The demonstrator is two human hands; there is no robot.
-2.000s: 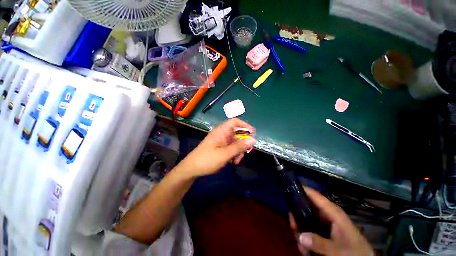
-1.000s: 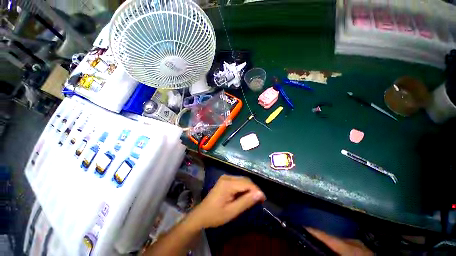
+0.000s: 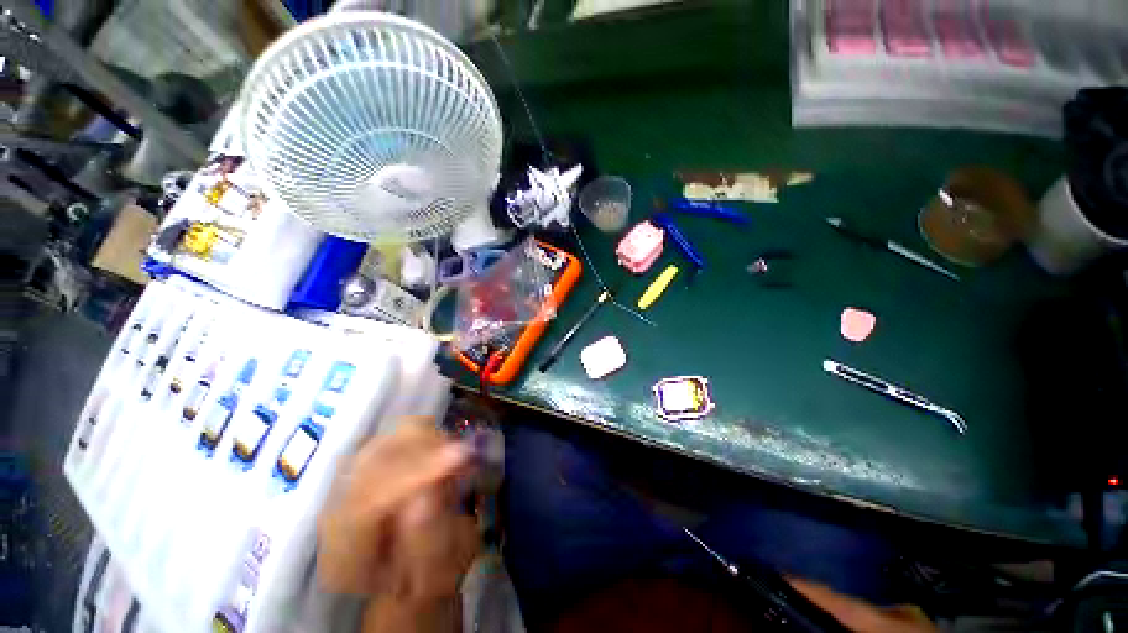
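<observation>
A watch case with a pink-white rim (image 3: pixel 683 398) lies on the green bench near its front edge. A white back cover (image 3: pixel 602 357) lies to its left. My left hand (image 3: pixel 402 501) is blurred, in front of the foam tray's right edge; whether it holds something small cannot be made out. My right hand (image 3: pixel 866 612) is cut off by the bottom edge and holds the black electric screwdriver (image 3: pixel 773 594), its thin bit pointing up and left, below the bench edge.
A foam tray (image 3: pixel 136 464) with watches in rows is at left, a white fan (image 3: pixel 377 130) behind it. On the bench are an orange-edged multimeter (image 3: pixel 559 294), yellow stick (image 3: pixel 658 287), blue cutters (image 3: pixel 711 210), tweezers (image 3: pixel 893 393) and pink cover (image 3: pixel 857 324).
The watch case has gone from my left hand onto the bench. My left hand has moved left towards the foam tray. The screwdriver has lowered, and the view has shifted.
</observation>
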